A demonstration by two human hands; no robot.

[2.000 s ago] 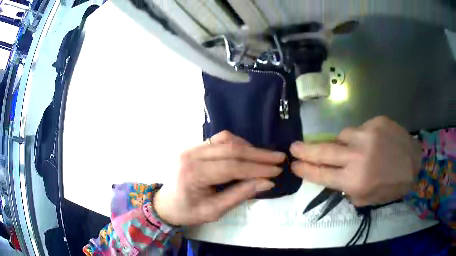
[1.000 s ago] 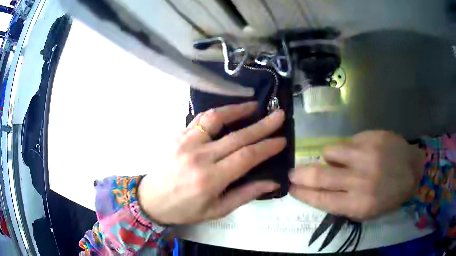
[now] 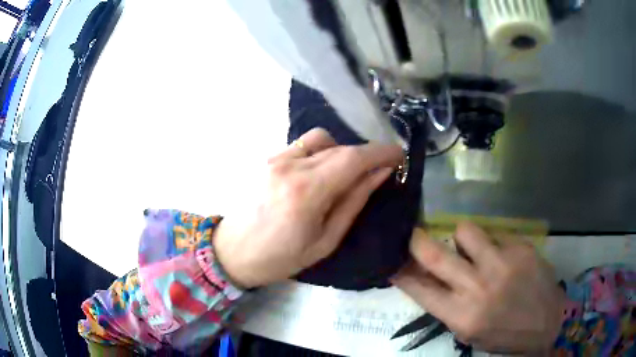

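Observation:
A dark zipped pocket lies under the machine head, its rounded end toward me. A curved zipper runs near its right side, with a shiny slider by my left fingertips. My left hand lies on the pocket, fingers bent and pressed together near the slider. My right hand is at the pocket's lower right edge, slightly blurred, thumb and fingers touching the edge. Dark thread snips stick out below the right palm. The needle area is partly hidden behind the machine head and wire guides.
The sewing machine head covers the top, with cream ribbed knobs at the upper right. A yellow tape guide lies beside the metal bed. A printed ruler marks the front table. Dark pieces lie at far left.
The view has shifted, showing more of the machine head. My left hand has closed its spread fingers near the slider. My right hand remains at the pocket's lower right edge, lower in the picture.

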